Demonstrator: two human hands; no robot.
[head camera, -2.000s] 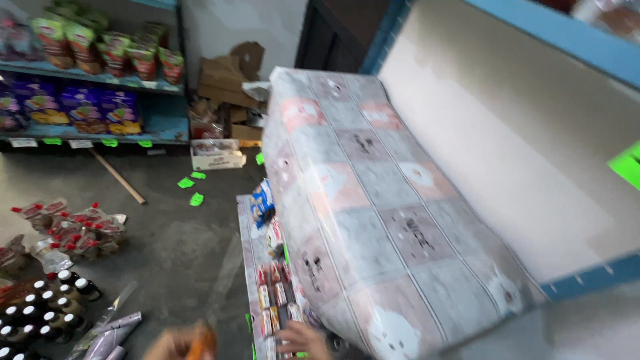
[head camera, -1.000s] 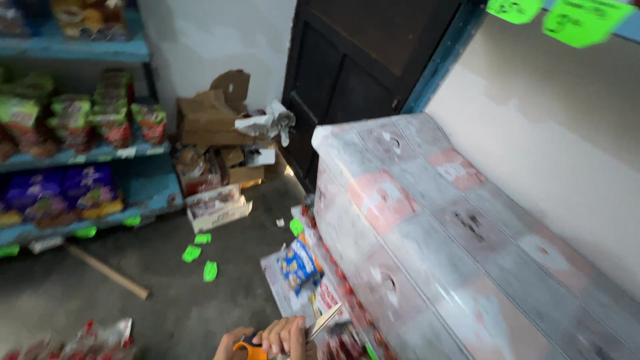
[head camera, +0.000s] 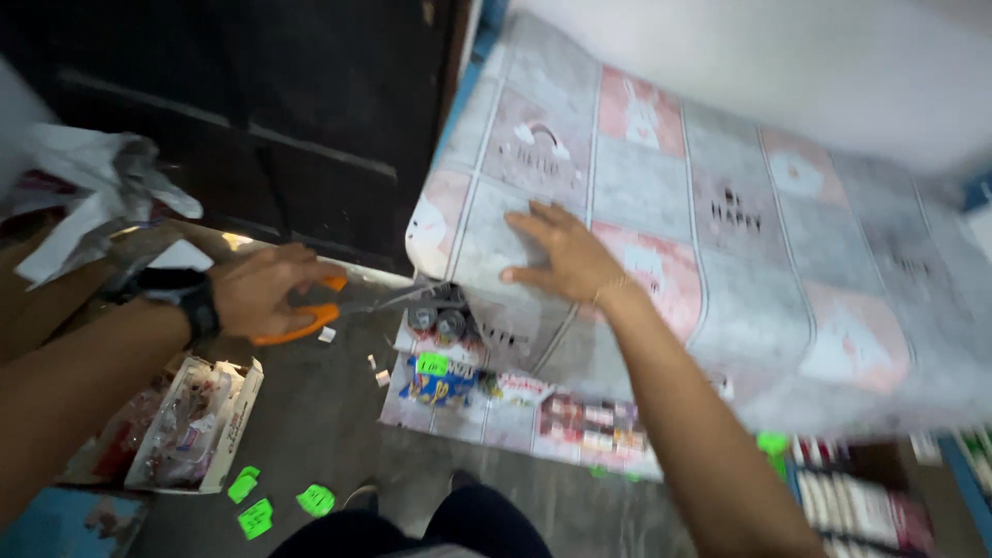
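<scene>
My left hand (head camera: 260, 291), with a dark watch on its wrist, grips the orange handles of a pair of scissors (head camera: 318, 310). Their blades are spread and point right, at the hanging edge of a grey and pink patterned plastic sheet (head camera: 639, 194). That sheet covers a shelf and hangs over its front. On its top, near the left corner, my right hand (head camera: 562, 252) rests with the fingers apart. Dark cans (head camera: 449, 324) stand just under the sheet's edge, by the blade tips, where blur hides whether the blades touch the sheet.
Below, a lower shelf with the same covering (head camera: 508, 442) holds a blue snack bag (head camera: 438, 384) and small packs. A dark door (head camera: 232, 116) is behind on the left. An open carton (head camera: 240, 426) with plastic wrappings and green tags (head camera: 316, 501) lie on the floor.
The view has turned and come closer to the sheet's left end. One second ago both hands were together at the scissors; now they are apart, my right hand on the sheet.
</scene>
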